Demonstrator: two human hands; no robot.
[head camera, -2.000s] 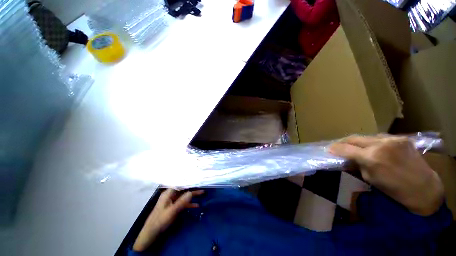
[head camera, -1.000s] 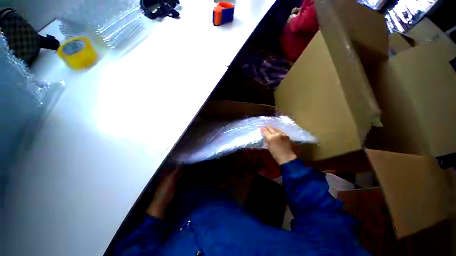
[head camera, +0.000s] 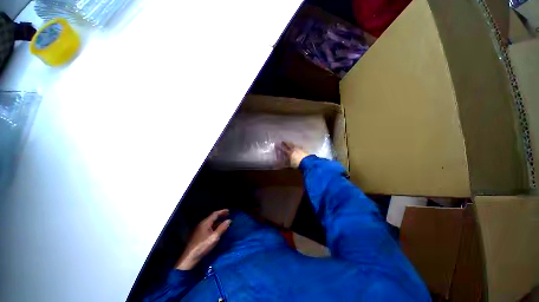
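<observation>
A low open brown carton (head camera: 283, 105) sits under the bench edge, with whitish, shiny flat contents (head camera: 251, 133) that look like plastic bags. My right hand (head camera: 294, 154) reaches into this carton and lies on the contents near their right part. Its fingertips are dim against the plastic, and I cannot tell if they grip it. My left hand (head camera: 205, 237) is beside the bench edge in front of my body, fingers apart and empty.
The white bench (head camera: 148, 106) fills the left, with a yellow tape roll (head camera: 55, 42) and clear ribbed trays (head camera: 97, 9). A large open carton (head camera: 405, 109) stands at right. Purple-white wrapped items (head camera: 334, 44) and a red-clothed person's part (head camera: 378, 15) are beyond.
The shiny clear bundle held earlier is no longer in my right hand, which is now in the low carton. My left hand has come clearly into view. The camera view has shifted.
</observation>
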